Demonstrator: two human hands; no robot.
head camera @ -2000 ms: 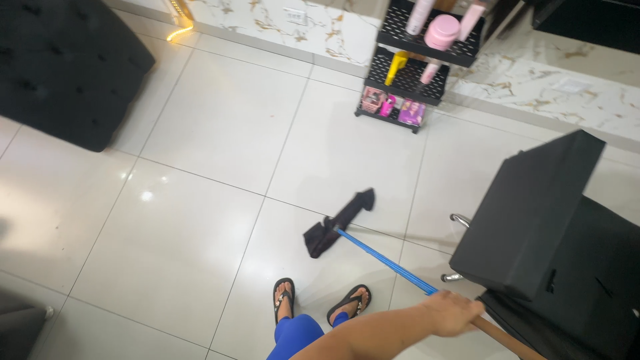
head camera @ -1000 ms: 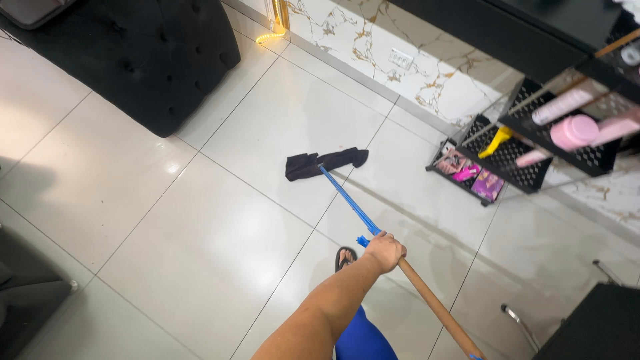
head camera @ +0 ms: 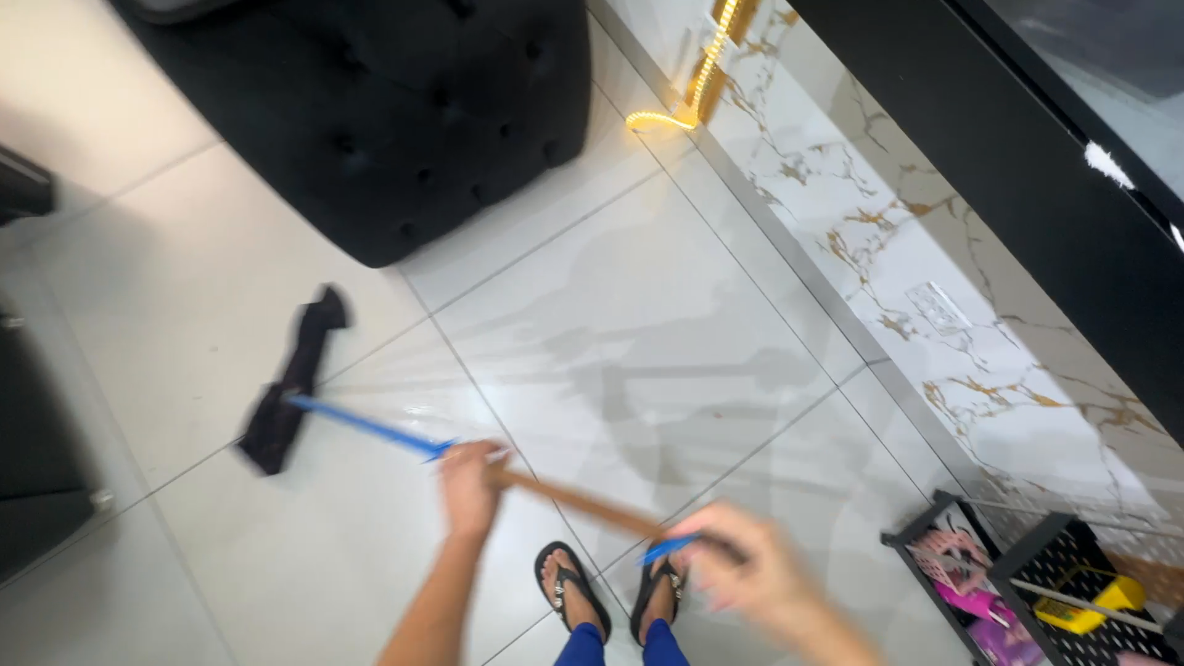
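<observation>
My left hand (head camera: 472, 490) is closed around the stick of a floor mop or squeegee, where its blue part (head camera: 370, 427) meets the brown handle (head camera: 583, 502). Near the handle's upper end, my right hand (head camera: 731, 560) is shut on it, somewhat blurred, with a bit of blue material beside the fingers. A dark cloth (head camera: 294, 379) covers the tool's head and lies on the white tiles at the left. The head itself is hidden under the cloth.
A black tufted seat or ottoman (head camera: 407, 120) stands at the top. Dark furniture (head camera: 42, 435) is at the left edge. A black rack (head camera: 943, 555) with small items stands at lower right, by the marble-patterned wall (head camera: 906, 268). A lit strip (head camera: 708, 83) reaches the floor. My sandalled feet (head camera: 573, 587) are below.
The view has shifted a lot. The cloth-covered head has moved left over the floor, toward the dark furniture. My right hand has come into view on the handle's upper part.
</observation>
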